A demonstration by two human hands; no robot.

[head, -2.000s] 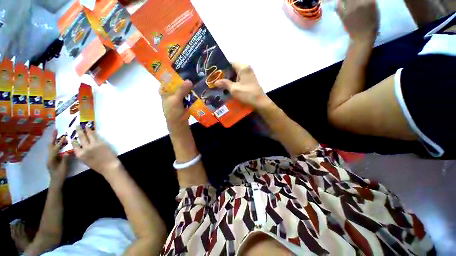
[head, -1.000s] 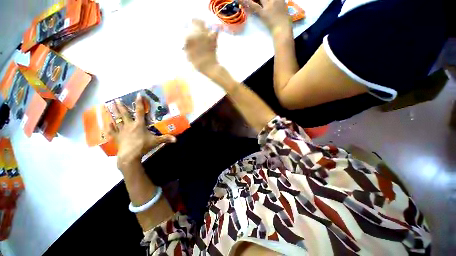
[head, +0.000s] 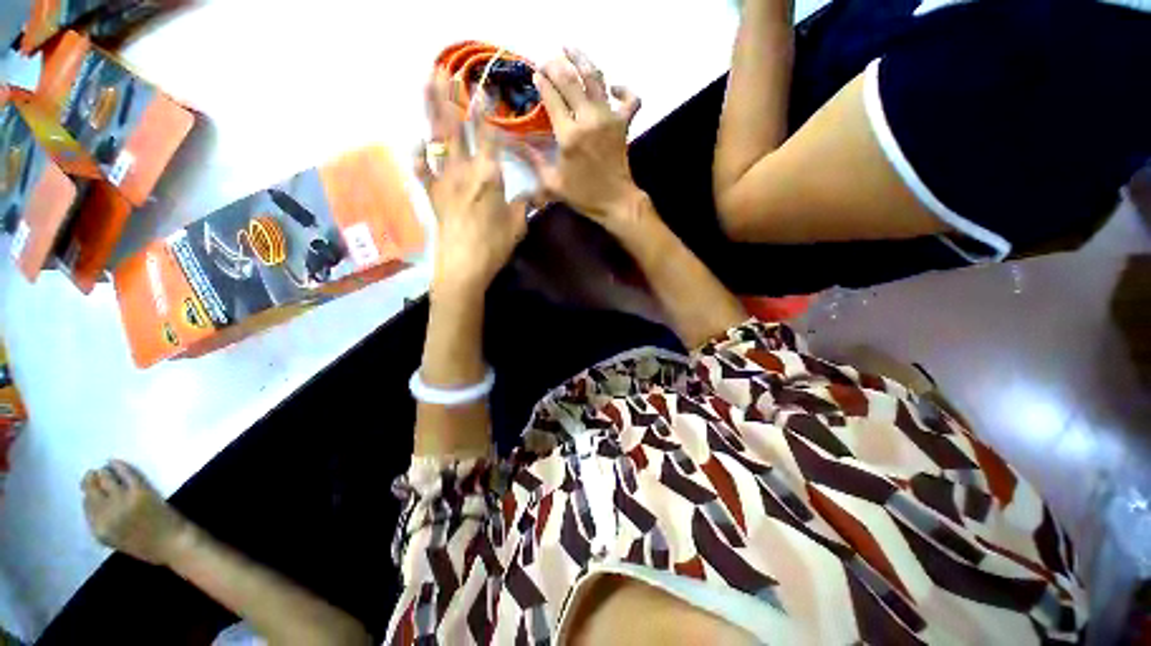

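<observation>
A coiled orange cable (head: 457, 63) with black parts inside lies on the white table at top centre, a thin pale band across it. My left hand (head: 470, 208) is at its near left side, fingers spread and partly blurred. My right hand (head: 587, 139) is at its right side, fingertips on the coil's edge. Whether either hand grips it is unclear. A retail box (head: 259, 246) lies on the table left of my left hand, printed coil side up, its orange ends showing.
Several orange-grey boxes (head: 107, 107) lie overlapping at the upper left of the table (head: 271, 70). A neighbour's hand (head: 126, 511) is near the table edge at lower left. Another neighbour's arm (head: 770, 120) is close on my right.
The retail box has gone from my hands to the table. My left hand has left the box, and both hands are now at the cable coil, which lies nearer than before.
</observation>
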